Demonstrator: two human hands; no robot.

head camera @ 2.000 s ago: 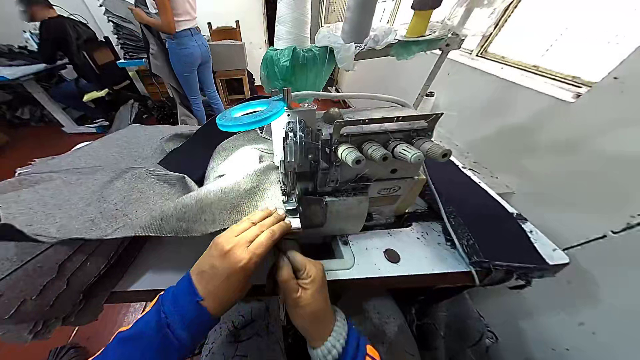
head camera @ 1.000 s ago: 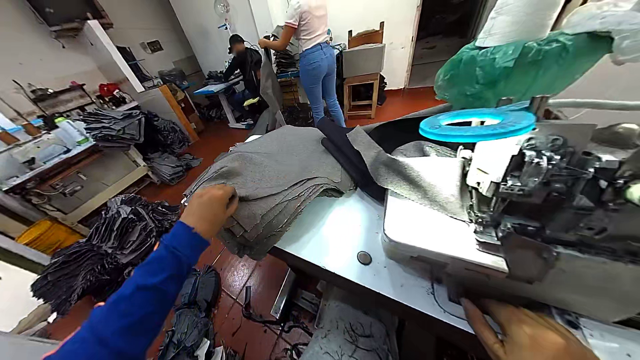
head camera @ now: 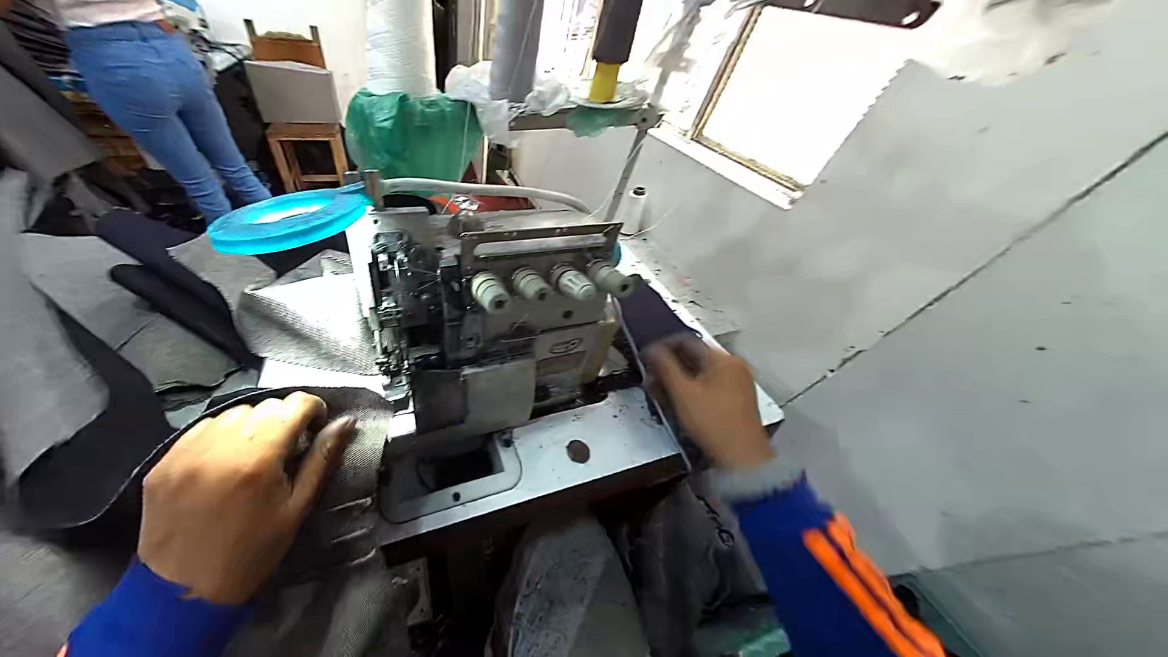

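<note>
My left hand (head camera: 233, 488) grips the dark edge of a grey denim-like fabric piece (head camera: 360, 433), just left of the overlock sewing machine's (head camera: 493, 319) presser foot area. To the machine's right, my right hand (head camera: 707, 392), slightly blurred, is at a stack of dark fabric pieces (head camera: 650, 315); its fingers are bent and whether they pinch a piece I cannot tell. Four tension knobs line the machine's front. More grey and dark fabric (head camera: 64, 338) lies spread at the left.
A blue ring (head camera: 287, 222) sits on the machine's upper left. Behind stand thread cones (head camera: 400, 46) and green plastic (head camera: 411, 132). A person in jeans (head camera: 155, 100) stands at the back left near a wooden stool (head camera: 306, 137). The wall is close at the right.
My left hand, on the fabric pile at the left a second ago, is now beside the machine with fabric in it. My right hand has moved to the dark stack. The view has swung right.
</note>
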